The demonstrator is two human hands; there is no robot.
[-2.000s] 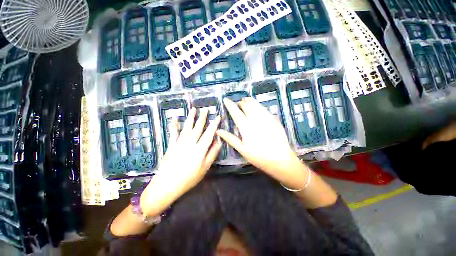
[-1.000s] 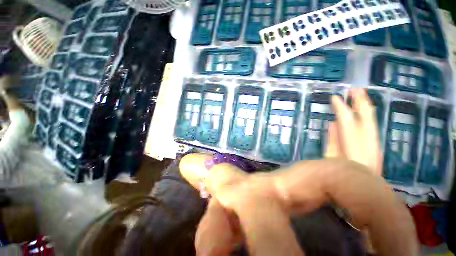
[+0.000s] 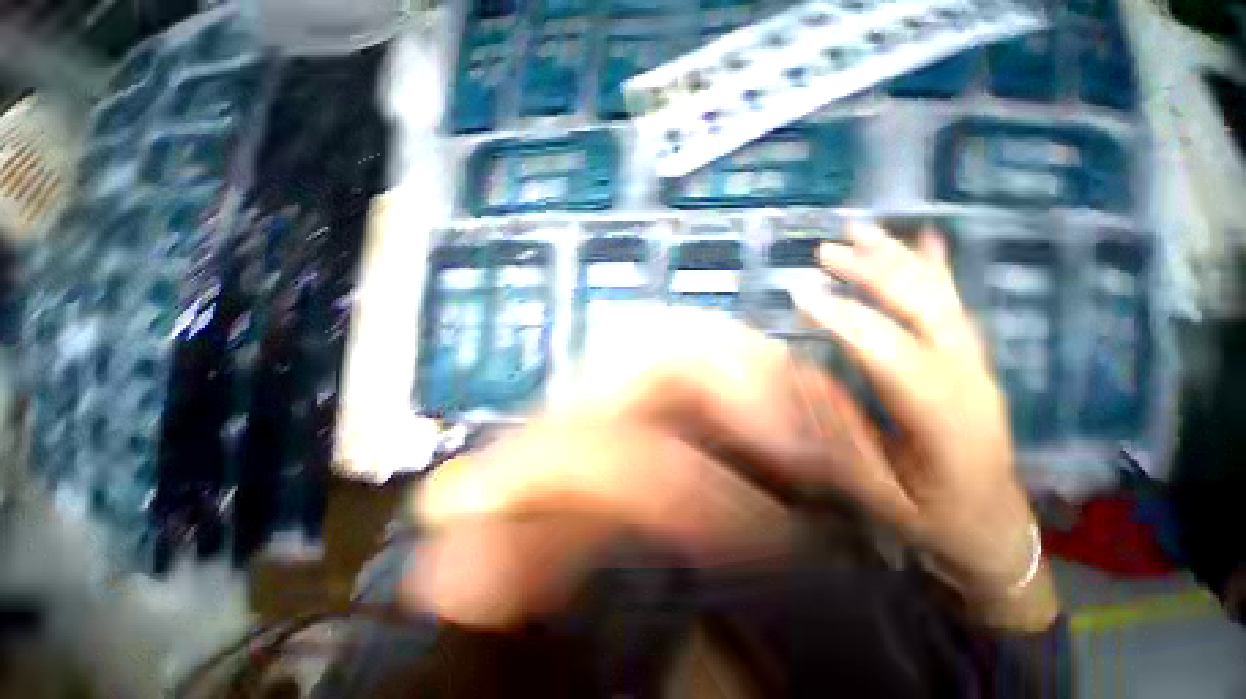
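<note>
The picture is blurred. A whitish blister tray holds teal-blue phone housings in upright and sideways pockets. A white die-cut adhesive sheet with dark marks lies slanted across its upper part. My left hand is a large blur over the lower-left middle of the tray, and it covers the lower parts of some housings. Its fingers and anything in them cannot be made out. My right hand is over the lower row to the right of it, with fingers apart and nothing visible in them. Its thumb is unclear.
Cream backing strips lie along the tray's left side. Further left are black shiny edges and more filled trays. Part of a white fan shows at the top. A red object is below the tray at the right.
Since one second ago the view has shifted, so the tray sits slightly further left. My left hand has moved up over the lower row. My right hand shows more fully, with its bracelet.
</note>
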